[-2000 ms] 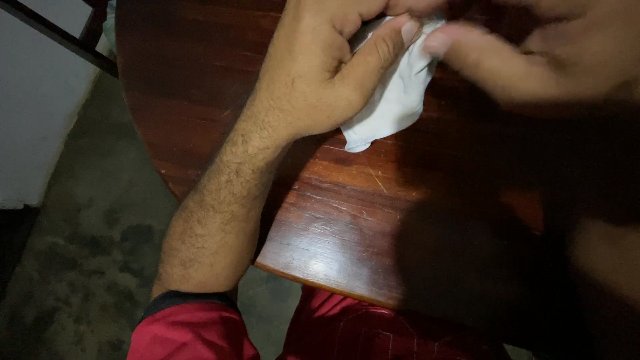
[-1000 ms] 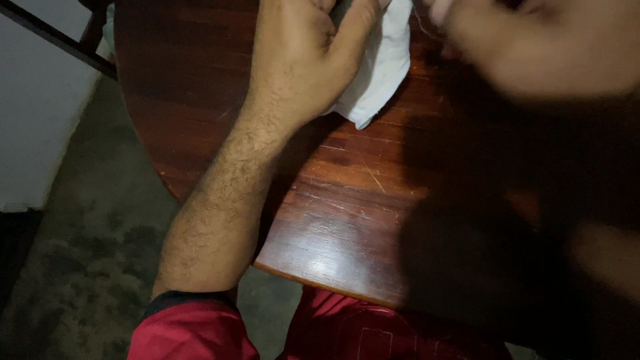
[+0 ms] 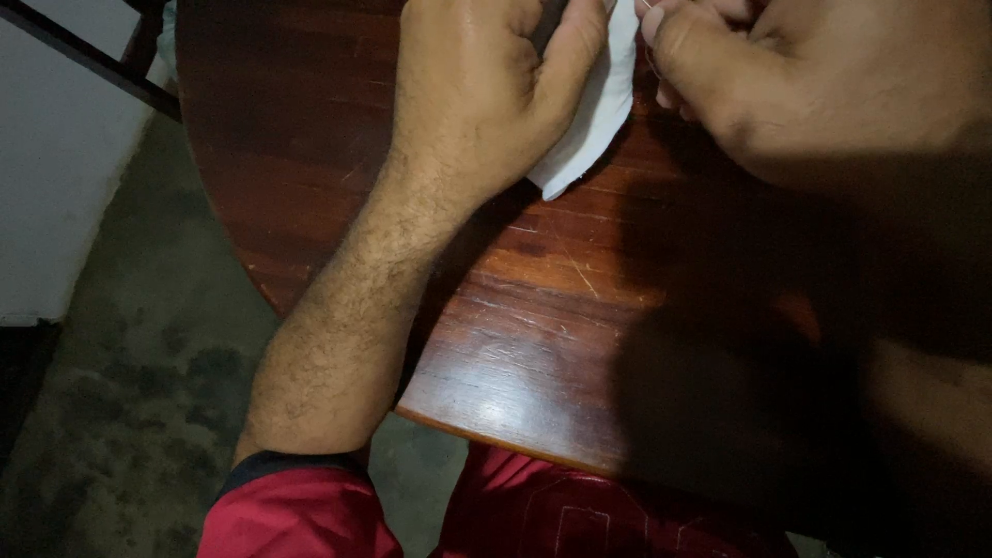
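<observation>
My left hand grips a piece of white cloth at the top middle of the view, with the thumb along its left side. The cloth's lower tip hangs down just over the wooden tabletop. Close by on the right, my right hand has its thumb and fingertips pinched together beside the cloth's edge. A thin thread shows at those fingertips. Whether a needle is there cannot be told. The upper part of the cloth and some fingertips lie at or past the top edge of the view.
A dark, glossy wooden table with a curved edge lies under both hands. Dark wooden furniture bars and a pale wall are at the upper left, above a stained floor. Deep shadow covers the lower right.
Both hands and the cloth have shifted up in the view since the first frame. The right hand, at the cloth two seconds ago, is now slightly apart from it on the right.
</observation>
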